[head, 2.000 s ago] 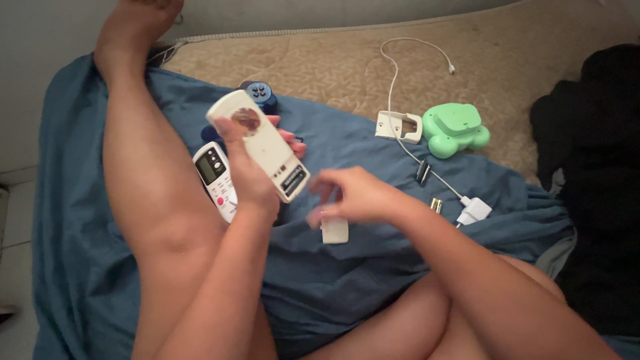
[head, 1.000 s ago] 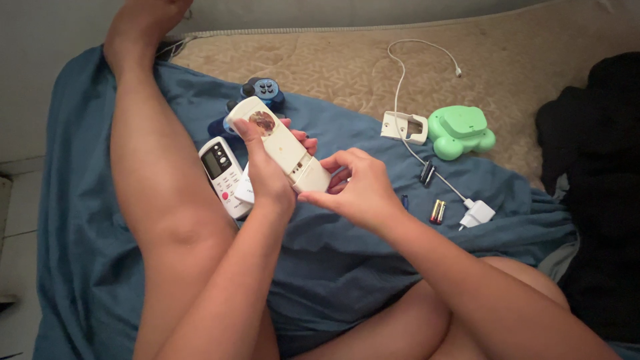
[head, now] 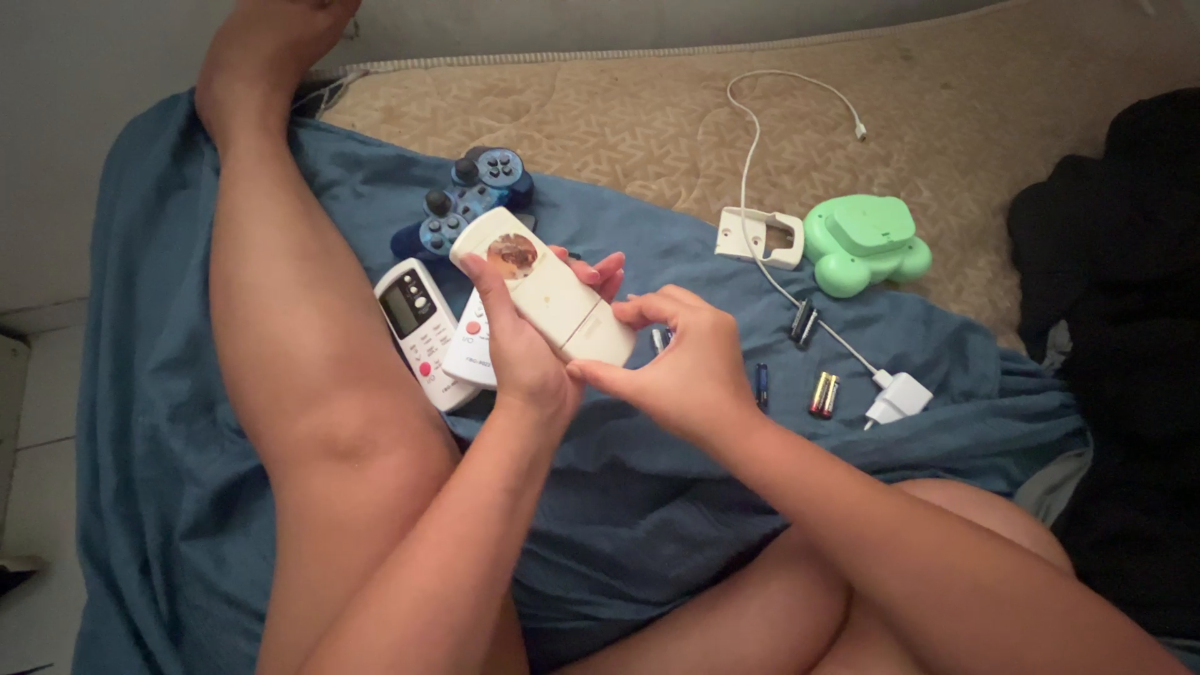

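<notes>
My left hand (head: 525,352) holds a cream-white remote control (head: 553,295) back side up, with a worn round sticker near its upper end. The battery cover (head: 602,335) sits flush on the remote's lower end, a thin seam around it. My right hand (head: 680,356) pinches that end between thumb and fingers. Two more white remotes lie left of my left hand: one with a dark display (head: 422,328), the other (head: 472,352) partly hidden by the hand. Loose batteries lie to the right, among them a gold-and-black pair (head: 824,395) and a blue one (head: 761,386).
A blue game controller (head: 473,202) lies beyond the remotes. On the right are a cream wall holder (head: 750,234), a green plastic object (head: 867,239), a white charger (head: 898,398) with its cable and a black battery-like item (head: 803,323). Blue cloth (head: 637,487) covers part of the mattress (head: 600,122).
Two seconds ago the battery compartment was uncovered and the cover lay on the cloth. One second ago my right hand held the cover at the remote's end; now the compartment is covered.
</notes>
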